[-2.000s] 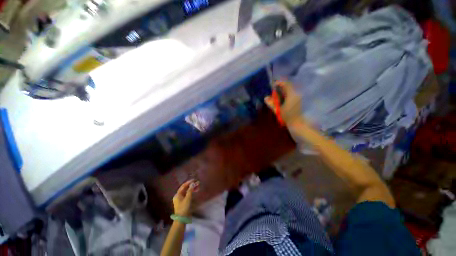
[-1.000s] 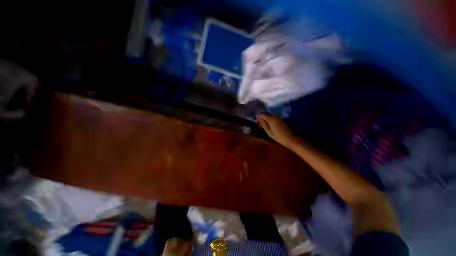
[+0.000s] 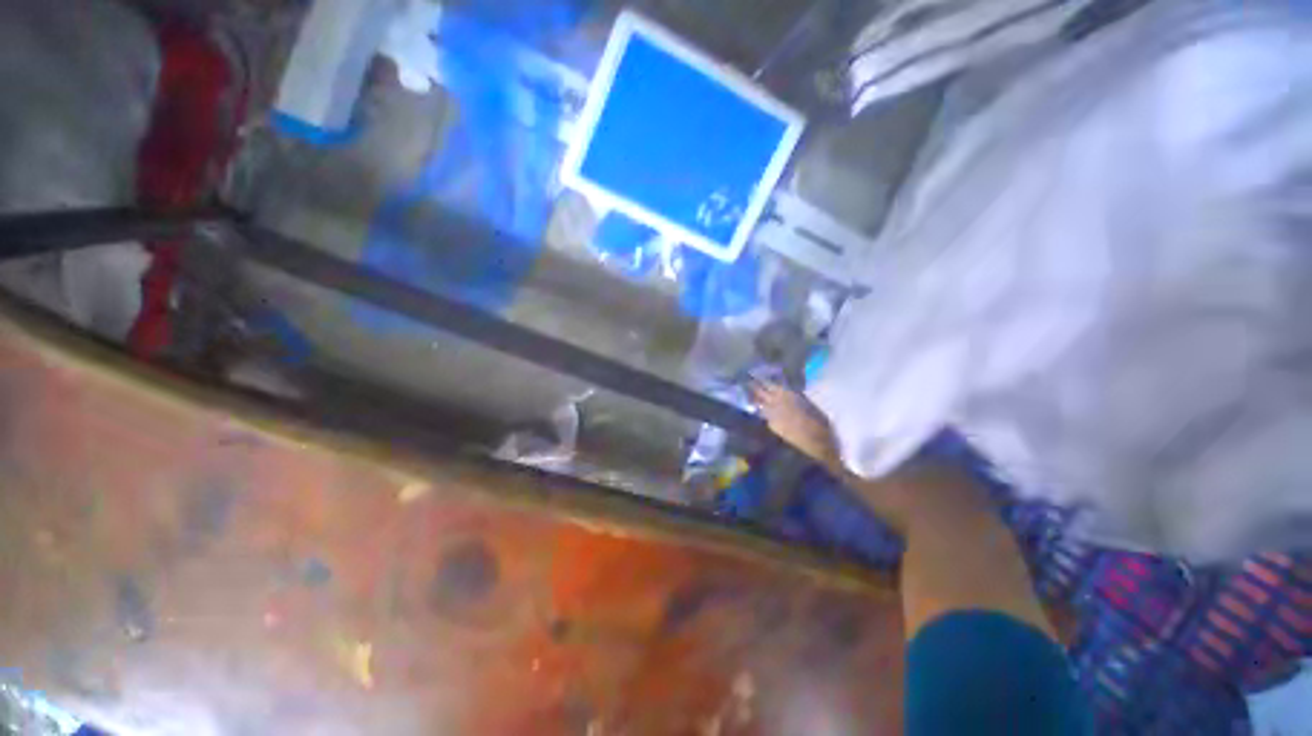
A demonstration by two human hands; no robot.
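Note:
My right hand (image 3: 799, 427) reaches down from the lower right, beside a dark bar (image 3: 489, 328). Its fingers are blurred, and I cannot tell whether they hold anything. White cloth (image 3: 1094, 273) hangs in a large heap at the right, close against my wrist and forearm. Small pale and blue scraps (image 3: 712, 453) lie near my fingertips. My left hand is not in view.
A worn reddish-brown wooden surface (image 3: 475, 575) crosses the bottom. Beyond the bar, a blue panel with a white rim (image 3: 676, 137) is low down near blue plastic or cloth (image 3: 468, 216). A red strip (image 3: 180, 130) is at the left. Patterned cloth (image 3: 1151, 633) lies below the white heap.
The view has swung from the sewing table down to the low area beside the wooden surface. The orange-red item earlier in my right hand no longer shows. My left hand has left the picture.

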